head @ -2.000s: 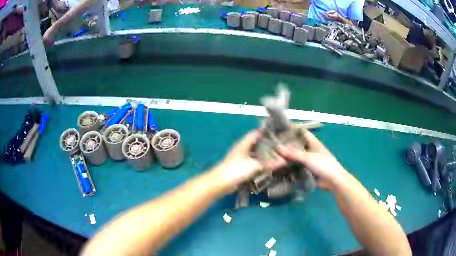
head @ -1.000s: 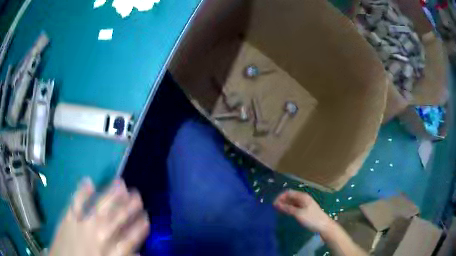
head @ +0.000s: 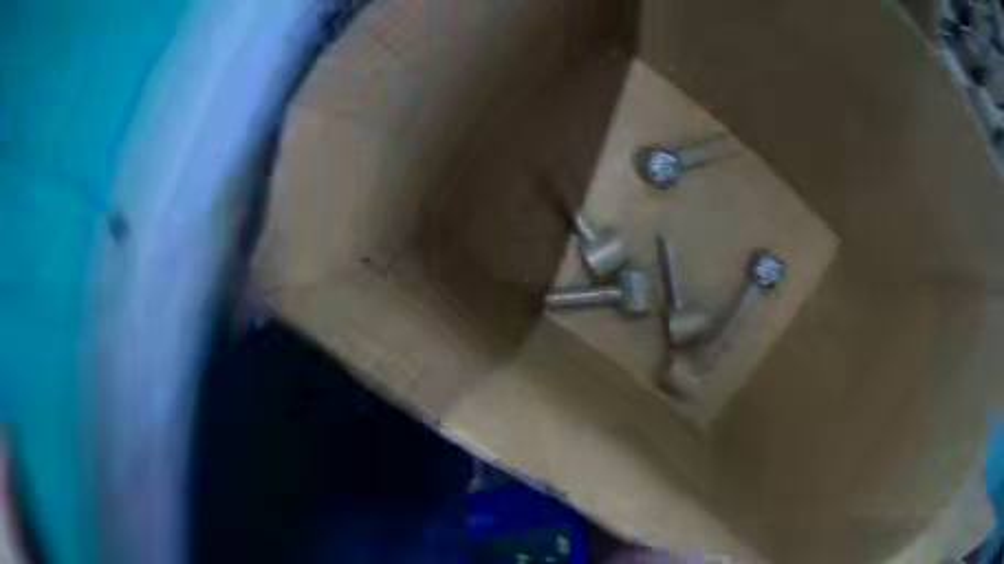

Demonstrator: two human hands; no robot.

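A deep brown cardboard box [head: 881,375] fills most of the view, open towards me. Several closed fans lie on its bottom, among them one at the top [head: 663,166] and one at the right [head: 766,269]. Others lie close together at the left and lower middle of the bottom. A blurred skin-coloured patch shows at the far left edge; I cannot tell which hand it is or what it does. No hand is clearly visible.
A blurred green bench top [head: 66,220] with a pale edge [head: 154,331] runs down the left side. A dark gap with something blue [head: 517,523] is below the box. Small grey parts show at the upper right corner.
The view has moved closer over the box, which now looks larger. Both hands, clearly seen a second ago, have left clear view. The shell pieces on the bench are out of view.
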